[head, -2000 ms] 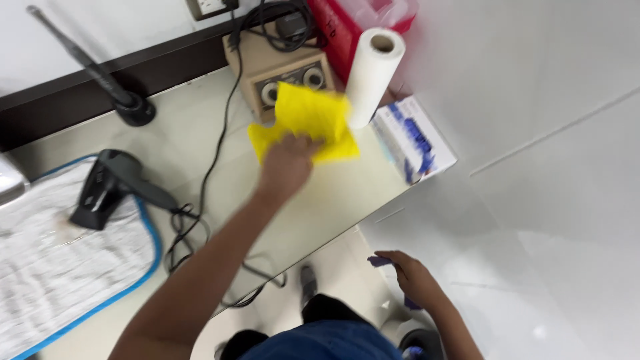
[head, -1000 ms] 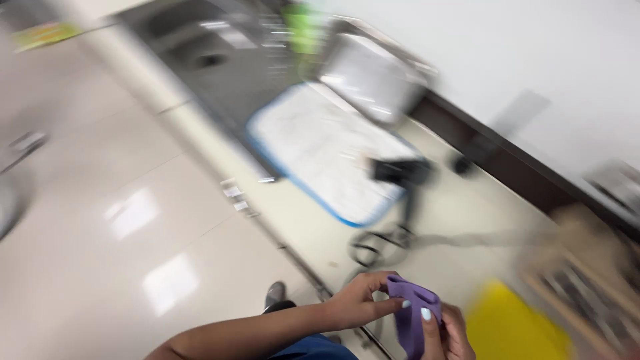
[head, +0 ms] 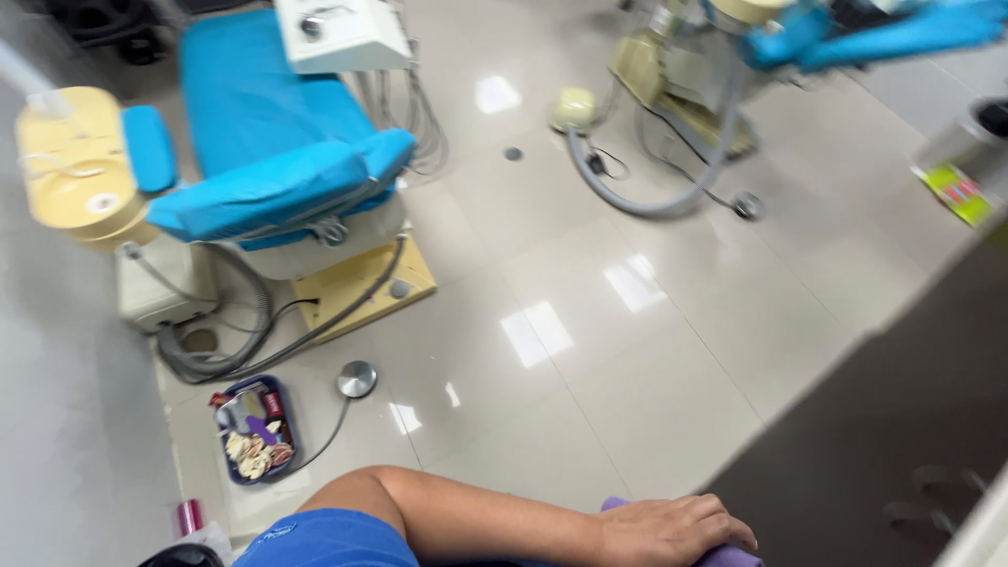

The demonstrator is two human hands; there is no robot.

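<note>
At the bottom edge, my left hand (head: pixel 677 531) is closed over a soft, folded purple item (head: pixel 732 556). Parts of the item show at both sides of the hand, and whether it is a cloth or a glove I cannot tell. My left forearm reaches across the bottom from a blue sleeve. My right hand is out of view.
A blue dental chair (head: pixel 268 102) with a yellow basin (head: pixel 87 193) stands at left. Near it on the floor are a filled dark blue tray (head: pixel 291 421) and a metal foot pedal (head: pixel 357 379). A grey hose (head: pixel 654 209) curves across the floor at upper right.
The view has swung from the counter to the floor and dental chairs. Two seconds ago my left hand held a yellow cloth; one second ago both hands were on the purple item.
</note>
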